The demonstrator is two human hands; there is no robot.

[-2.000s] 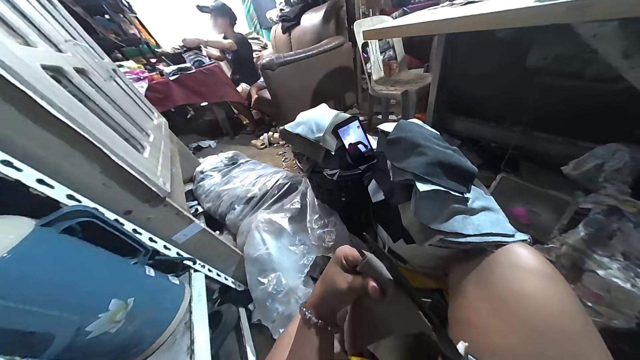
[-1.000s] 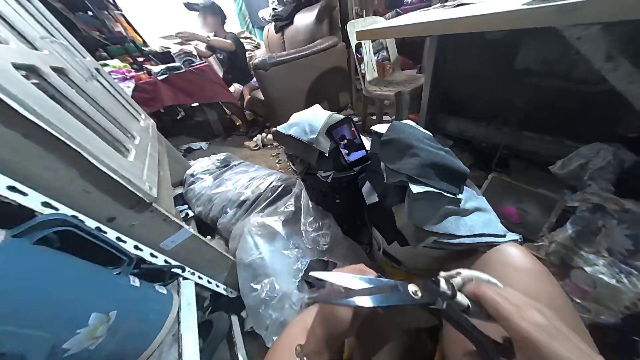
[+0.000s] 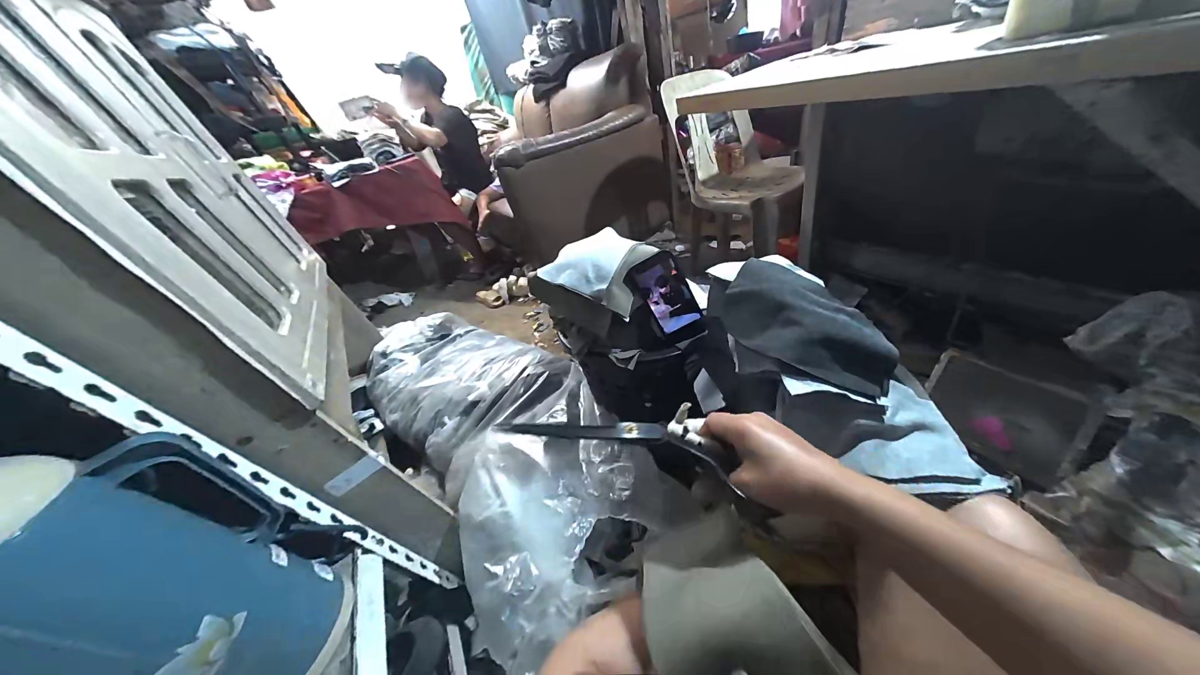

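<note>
My right hand [image 3: 773, 464] grips the wrapped handles of large scissors [image 3: 600, 431], whose closed-looking blades point left over a clear plastic bag [image 3: 525, 506]. Low in the view, my left hand [image 3: 600, 642] is at the edge of a grey-olive piece of fabric [image 3: 722, 600]; its fingers are hidden behind the cloth. Beyond my hands, a lit phone [image 3: 667, 295] leans among fabric pieces. Dark grey cloth [image 3: 811, 323] and light blue-grey cloth [image 3: 919, 445] lie in a pile to the right, beside my knee.
A blue plastic container [image 3: 169, 572] stands by a perforated metal rail [image 3: 187, 445] at left, below a pale panelled door [image 3: 187, 206]. Farther off are a brown armchair [image 3: 581, 178], a plastic chair [image 3: 745, 183], a table [image 3: 937, 70] at right and a seated person [image 3: 455, 141].
The scissors, with their blades spread before my lap a second ago, now point left with the blades together. The grey-olive fabric has come into view above my left hand. The distant person's hands have risen.
</note>
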